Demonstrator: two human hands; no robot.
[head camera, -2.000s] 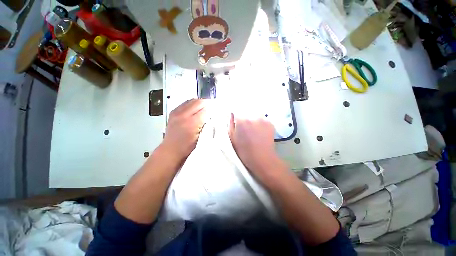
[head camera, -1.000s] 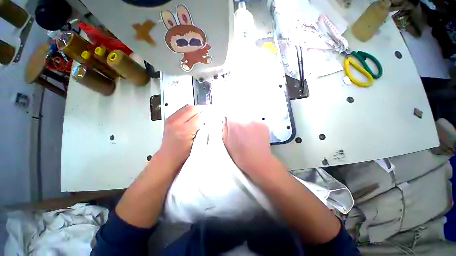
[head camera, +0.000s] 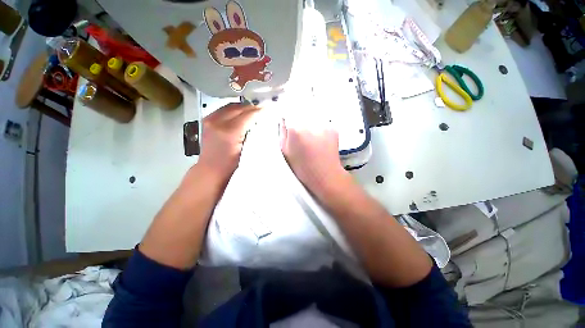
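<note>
A white cloth garment (head camera: 266, 205) runs from under the pale grey sewing machine head (head camera: 144, 38) over the table's front edge to my lap. My left hand (head camera: 224, 133) grips its left side just in front of the head. My right hand (head camera: 312, 148) grips its right side, level with the left hand. The cloth is narrow between the hands and wide below. The needle area is hidden by the head, my left fingers and lamp glare. The machine bed (head camera: 355, 138) shows its dark rim to the right of my right hand.
Brown thread cones (head camera: 154, 84) stand at the left back. Scissors with yellow and green handles (head camera: 457, 88), a pale marked strip (head camera: 420, 40) and a tan bottle (head camera: 469, 27) lie to the right. White cloth (head camera: 61, 301) is heaped at the lower left, beige cloth (head camera: 513, 256) at the lower right.
Both hands and the garment have moved forward, closer under the machine head. The bed's front right corner now shows a pale edge beneath its dark rim. The camera view has shifted.
</note>
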